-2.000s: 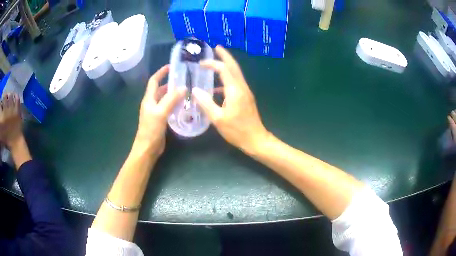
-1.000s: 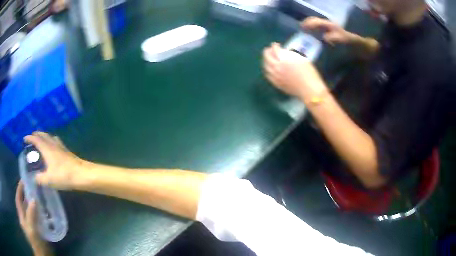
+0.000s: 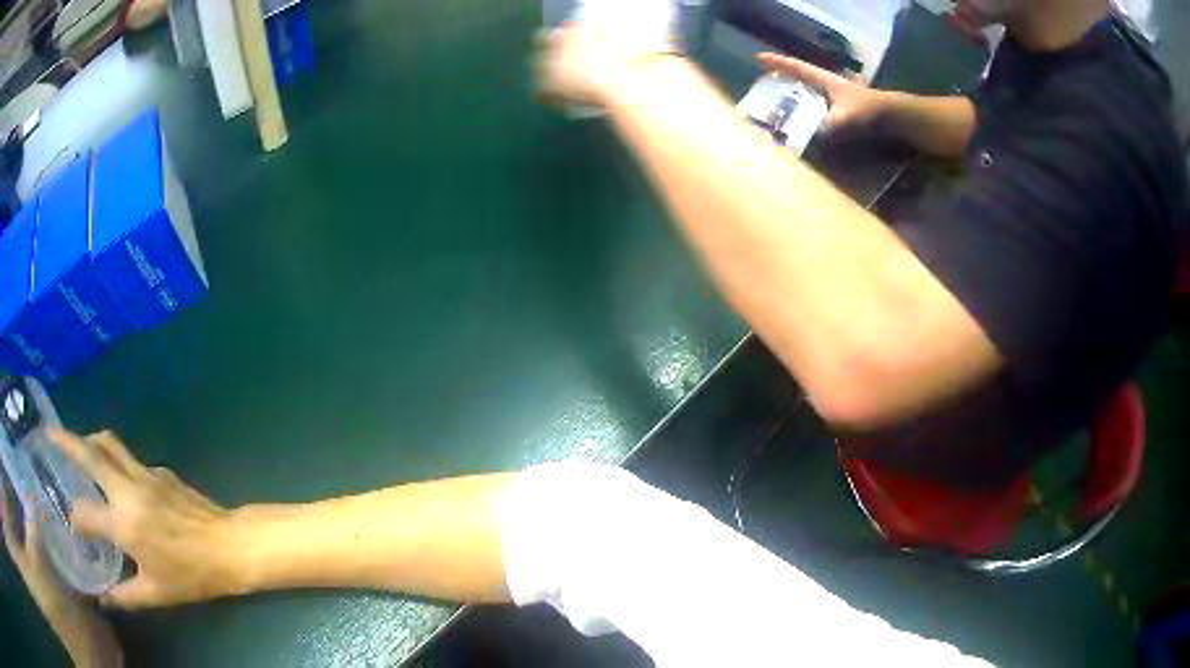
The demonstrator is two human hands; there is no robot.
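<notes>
A translucent oval tank [image 3: 81,555] is at the far left, cut off by the picture's edge. A black module [image 3: 18,407] with a pale round label sits at its upper end, and a thin dark lead wire [image 3: 55,485] runs along inside. My right hand [image 3: 163,529] holds the tank's right side, fingers over the open top. My left hand [image 3: 50,594] holds it from the left and below, partly cut off and partly hidden by the tank.
Closed blue cartons [image 3: 98,255] stand in a row on the green table [image 3: 431,300] beyond the tank. A pale post [image 3: 259,78] is behind. A neighbour in black [image 3: 1070,222] sits at right on a red stool, one hand on another translucent tank [image 3: 787,112].
My hands and the tank have moved slightly left and my right hand lower along the tank. The neighbour's arm has reached across the table, and the white lid there no longer shows.
</notes>
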